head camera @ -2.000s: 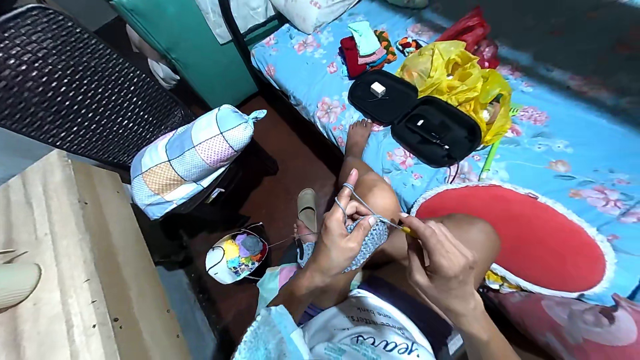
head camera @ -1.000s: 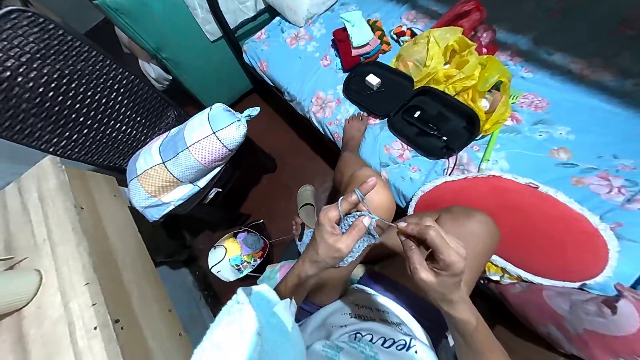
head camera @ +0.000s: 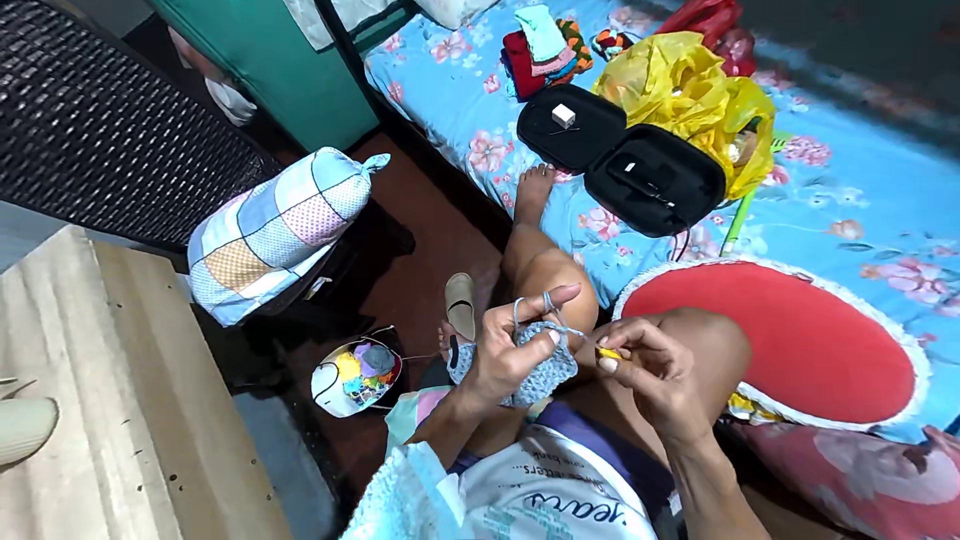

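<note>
Grey-blue crochet work (head camera: 546, 369) hangs from my left hand (head camera: 514, 349), which pinches its upper edge between thumb and fingers. Yarn loops around the raised index finger of that hand. My right hand (head camera: 649, 364) grips a crochet hook by its yellow handle (head camera: 611, 353); the hook's thin shaft points left to the edge of the work, where the tip is too small to make out. A strand runs from the work's side toward a bag of colourful yarn balls (head camera: 328, 384) on the floor at the lower left.
On the floral bed sheet (head camera: 847, 217) lie an open black case (head camera: 652, 180), yellow plastic bags (head camera: 660, 79), folded knitted pieces (head camera: 525, 64) and a round red cushion (head camera: 772, 337). A patchwork bolster (head camera: 277, 229) rests at left, beyond a wooden surface (head camera: 67, 375).
My right hand has turned, and the hook's yellow handle shows between its fingers, whereas it was hidden one second ago. My left hand keeps hold of the crochet work.
</note>
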